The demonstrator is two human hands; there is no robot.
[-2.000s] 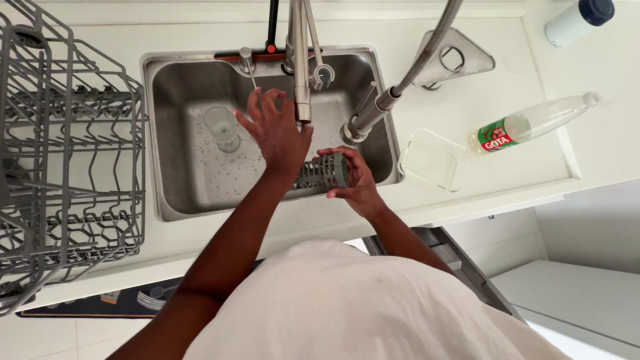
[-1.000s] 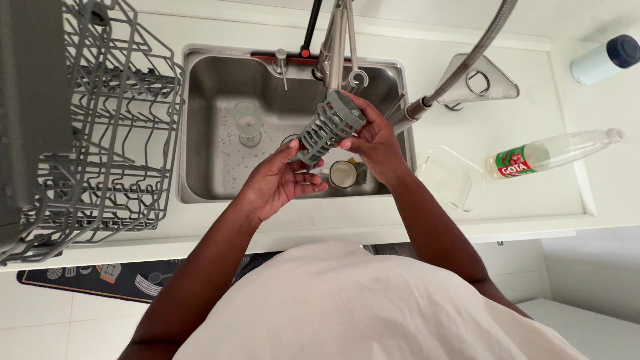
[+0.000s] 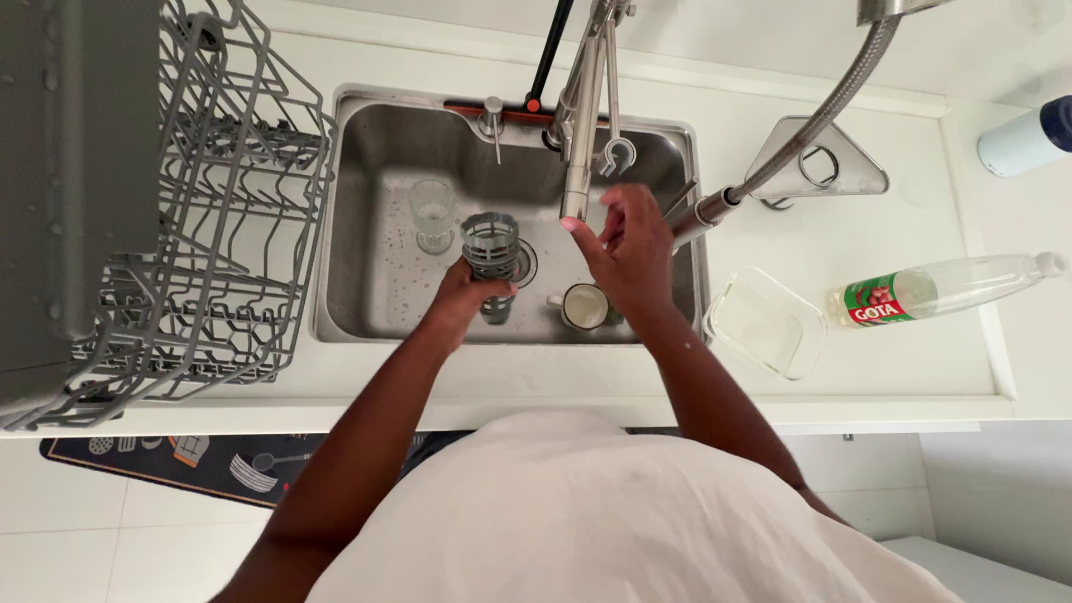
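Observation:
My left hand (image 3: 459, 306) is closed around a grey slotted plastic filter basket (image 3: 492, 247), held upright over the steel sink (image 3: 368, 328) near its drain. My right hand (image 3: 630, 255) holds nothing; its thumb is beside the tip of the metal faucet spout (image 3: 578, 180) and its fingers are apart and partly curled. Below and left of that hand, a mug with a dark rim (image 3: 584, 306) stands in the sink. A clear stemmed glass (image 3: 432, 213) is in the sink beyond my left hand. No running water can be made out.
A grey dishwasher rack (image 3: 251, 218) stands left of the sink. On the right counter are a clear glass dish (image 3: 766, 322), a plastic bottle (image 3: 930, 291) lying on its side and a triangular metal piece (image 3: 863, 173). A flexible sprayer hose (image 3: 846, 92) arches over the sink's right side.
The filter basket, in my right hand before, is now in my left hand. My right hand has let go and moved up beside the spout. The view has shifted.

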